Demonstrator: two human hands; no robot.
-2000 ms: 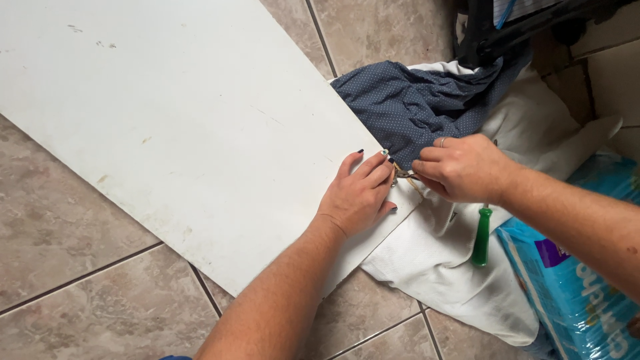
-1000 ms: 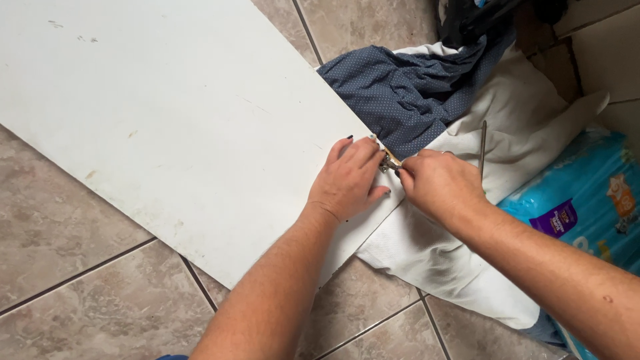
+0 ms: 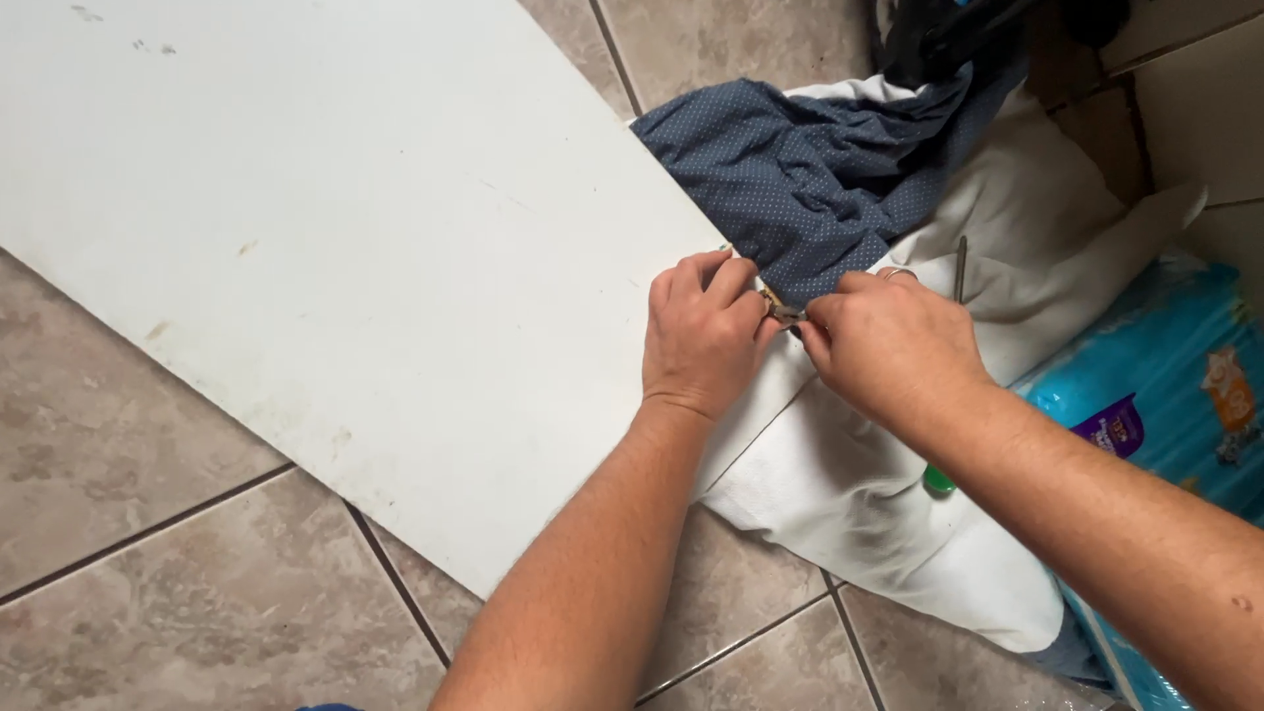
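Note:
A large white panel (image 3: 395, 247) lies flat on the floor. Near its right corner sits a small metal fitting (image 3: 785, 313), perhaps a hinge, at the panel's edge. My left hand (image 3: 706, 331) rests on the panel with its fingertips and thumb at the fitting; whether they grip it cannot be told. My right hand (image 3: 889, 336) has thumb and forefinger pinched at the fitting's outer end, and what lies between them is mostly hidden. Beyond my right hand is a screwdriver, its metal shaft (image 3: 961, 269) above the hand and its green handle (image 3: 939, 481) partly under the forearm.
A blue dotted cloth (image 3: 780, 178) and a white cloth (image 3: 869, 513) lie bunched under and beside the panel's end. At the right is a blue plastic-wrapped package (image 3: 1175, 385). A black object (image 3: 948, 39) stands at the top right on the tiled floor (image 3: 148, 602).
Both hands stay at the fitting by the panel's edge. My right hand was more raised over it two seconds ago, and the screwdriver's green handle showed fully then.

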